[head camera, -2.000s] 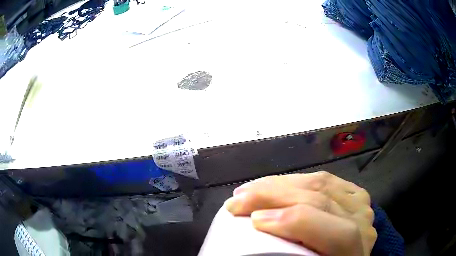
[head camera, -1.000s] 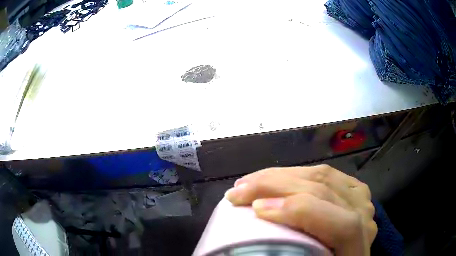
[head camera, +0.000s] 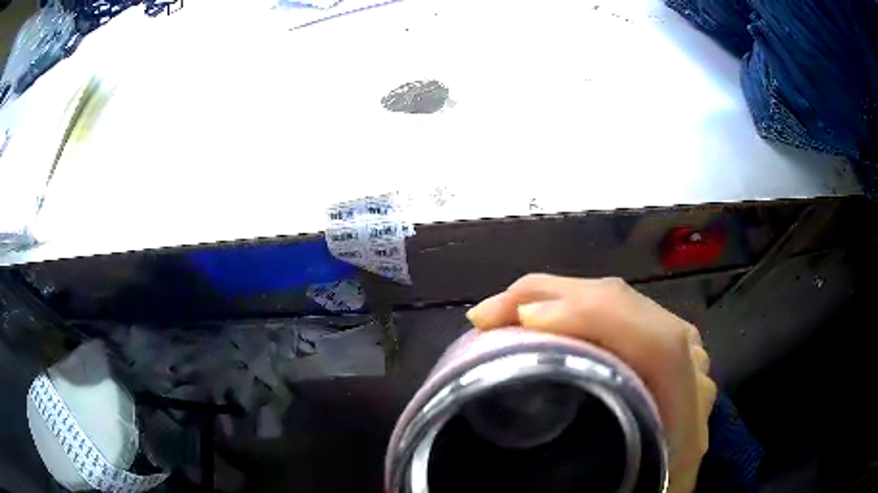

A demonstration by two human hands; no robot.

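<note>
My right hand [head camera: 616, 337] holds a pink insulated cup [head camera: 452, 358] at the bottom centre right, close to the camera and in front of the table's edge. The fingers wrap over its far and right side. The cup's shiny metal rim and dark open mouth face the camera, with no lid on it. What is inside is too dark to tell. The cup's lower part is cut off by the picture's edge. A dark blue sleeve shows at the wrist. My left hand is not in view.
White table [head camera: 578, 125] with a grey worn patch. Blue denim [head camera: 809, 77] lies at the right. A barcode label strip [head camera: 371, 241] hangs over the table edge. Another strip lies on a rounded white object [head camera: 91, 404] at lower left. Scraps lie below.
The cup has tilted, so its rim and open mouth now show, where earlier mostly its pink side showed. The view has tipped down, and the table edge sits higher in the picture.
</note>
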